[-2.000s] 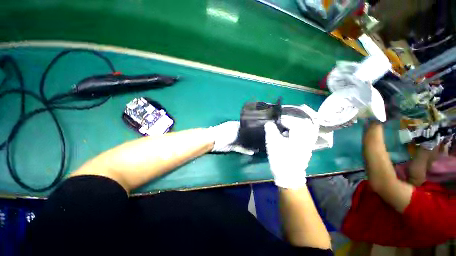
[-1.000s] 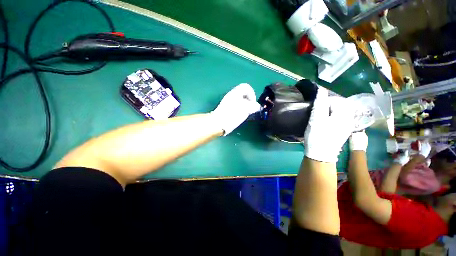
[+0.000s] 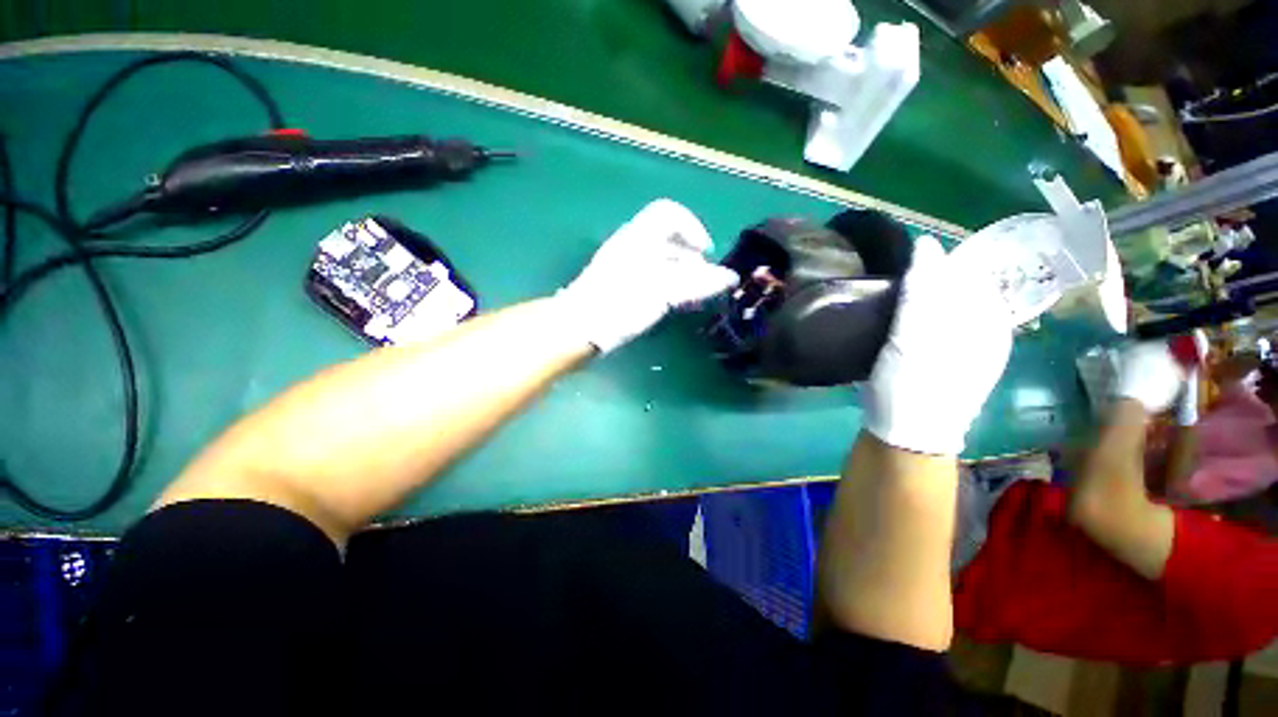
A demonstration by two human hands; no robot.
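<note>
The black camera housing [image 3: 827, 325] lies on its side on the bench, its open end facing left with thin wires [image 3: 758, 291] showing. My right hand [image 3: 936, 350], in a white glove, holds it at its right end. A white part with a clear or pale round plate [image 3: 1016, 266] shows just beyond that hand. My left hand [image 3: 643, 277], gloved, has its fingertips pinched together at the wires by the open end; the wire tips are hidden. The lens module [image 3: 390, 284] lies circuit board up on the bench to the left.
A black electric screwdriver [image 3: 315, 171] lies at the left with its looped cord [image 3: 129, 364]. A white camera body [image 3: 841, 87] with a red part lies on the green conveyor belt [image 3: 561, 56]. A person in red [image 3: 1121, 574] works at the right.
Over the last second my left hand stays at the wires, and more wires show at the opening. The white camera on the belt has shifted left in view. Earlier my left hand held the housing.
</note>
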